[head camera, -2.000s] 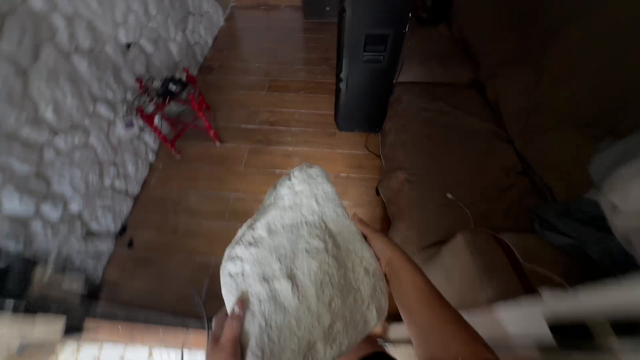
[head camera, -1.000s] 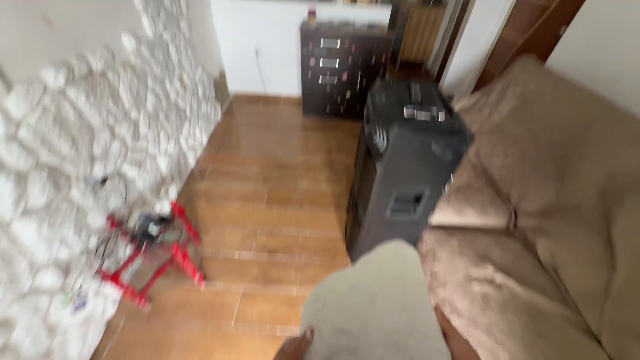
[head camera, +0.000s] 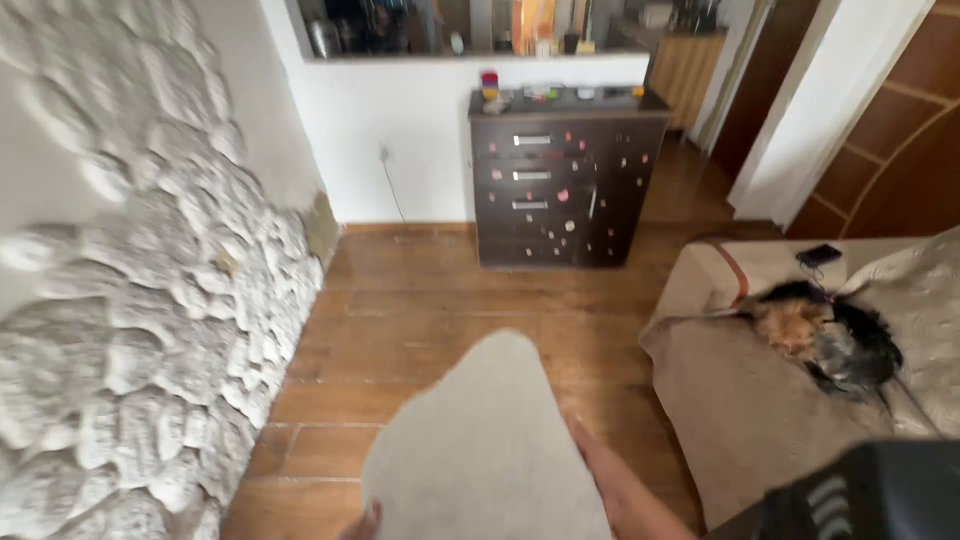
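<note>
A pale grey slab (head camera: 491, 442), flat-faced with a rounded, irregular outline like a piece of stone cladding, is held between my two hands at the bottom centre. My left hand (head camera: 365, 523) grips its lower left edge; only some fingers show at the frame's bottom. Along the slab's right edge lies my right hand (head camera: 589, 457), with its fingers mostly hidden behind the piece. The slab's narrower end points away from me, over the wooden floor.
White stone cladding (head camera: 165, 337) covers the left wall. Ahead stands a dark chest of drawers (head camera: 559, 187) with small items on top. A small dog (head camera: 832, 337) lies on the covered sofa (head camera: 750, 405) at right. A black speaker (head camera: 862, 495) fills the bottom right corner.
The view has moved forward along the room and tilted up. The slab shows a smooth face now; two seconds ago a rough face showed. It stays in both hands. The red stand has left the view.
</note>
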